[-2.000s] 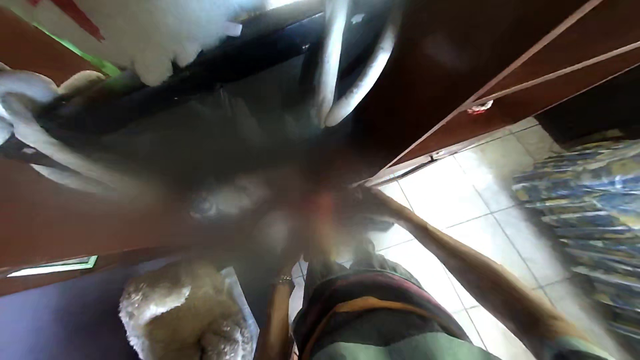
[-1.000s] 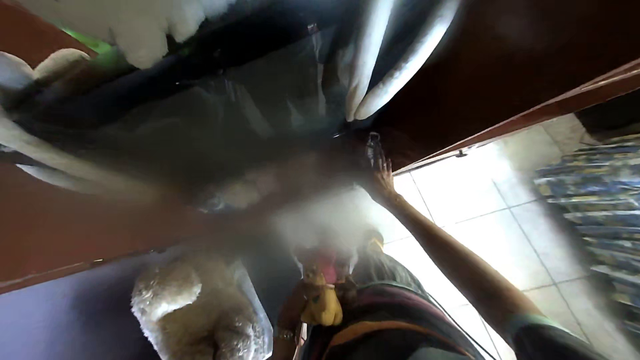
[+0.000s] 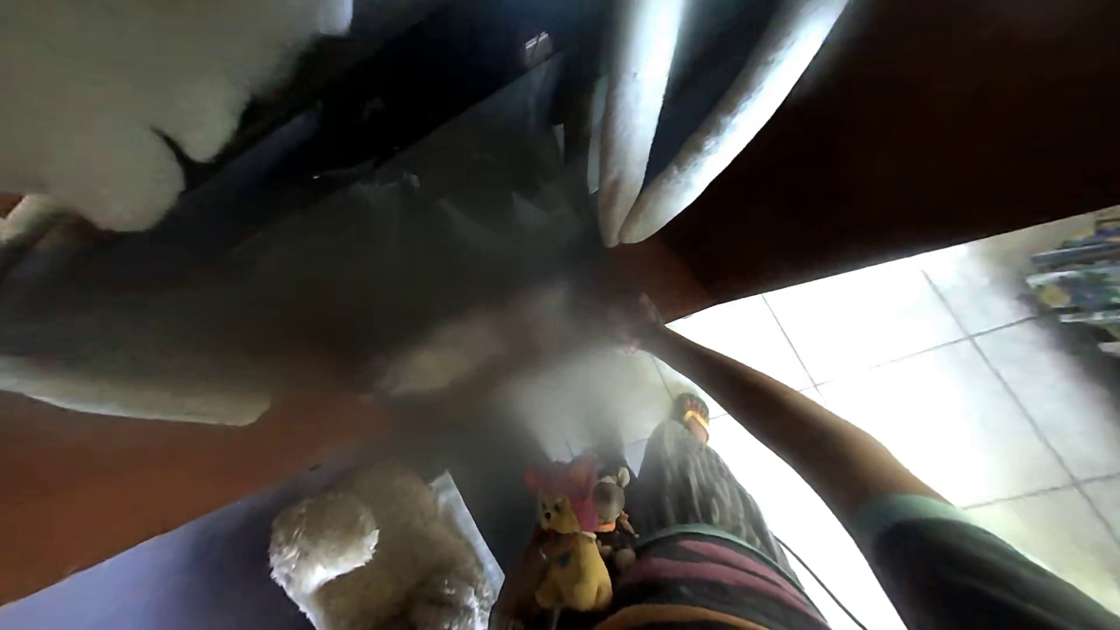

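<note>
In the head view a yellow plush bear (image 3: 573,577) sits at the bottom middle, with a pink-headed soft toy behind it and a small grey-brown plush toy (image 3: 610,499) to its right. My left hand is hidden; only a dark part of the arm shows beside and below these toys, so its hold cannot be told. My right arm reaches up from the lower right, and my right hand (image 3: 643,328) is at the lower edge of a dark brown wooden surface. Blur hides its fingers and whatever they may touch.
Two long white plush limbs (image 3: 643,122) hang above centre, and a large white fluffy thing (image 3: 96,105) fills the upper left. A cream plush toy (image 3: 394,542) lies at lower left. White floor tiles (image 3: 884,385) and patterned fabric (image 3: 1085,280) are at right.
The yellow bear and its neighbouring toys show at the bottom, where two seconds ago they were not visible. My right hand, seen open against the wood's edge one second ago, is now blurred there.
</note>
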